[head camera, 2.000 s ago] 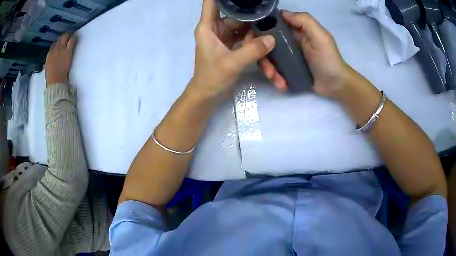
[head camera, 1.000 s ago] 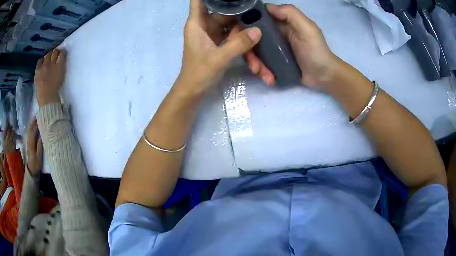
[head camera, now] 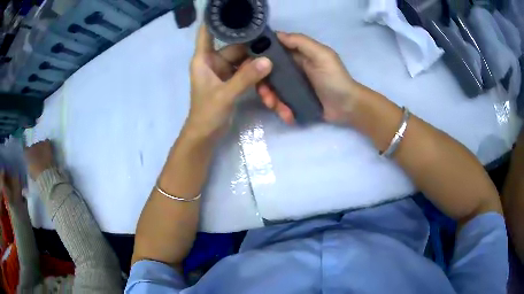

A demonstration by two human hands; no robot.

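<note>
A dark grey handheld blower is held above the white foam sheet. Its round head, with a finned ring and a dark centre, is at the top, and the handle slants down to the right. A dark oval panel sits high on the handle. My left hand grips the blower under the head, thumb on the handle just below the oval panel, fingers partly hidden behind it. My right hand holds the handle from the right side; its far fingers are hidden.
Several grey blowers lie at the right, some partly in translucent sleeves. A crumpled white sleeve lies beside them. Retail boxes line the far left edge. A small dark object is at the top. Other people's arms are at the left.
The view has shifted, so the blower's whole finned ring now shows. Both my hands keep their hold. The neighbouring person's hand at the left is lower in the picture, near the sheet's edge.
</note>
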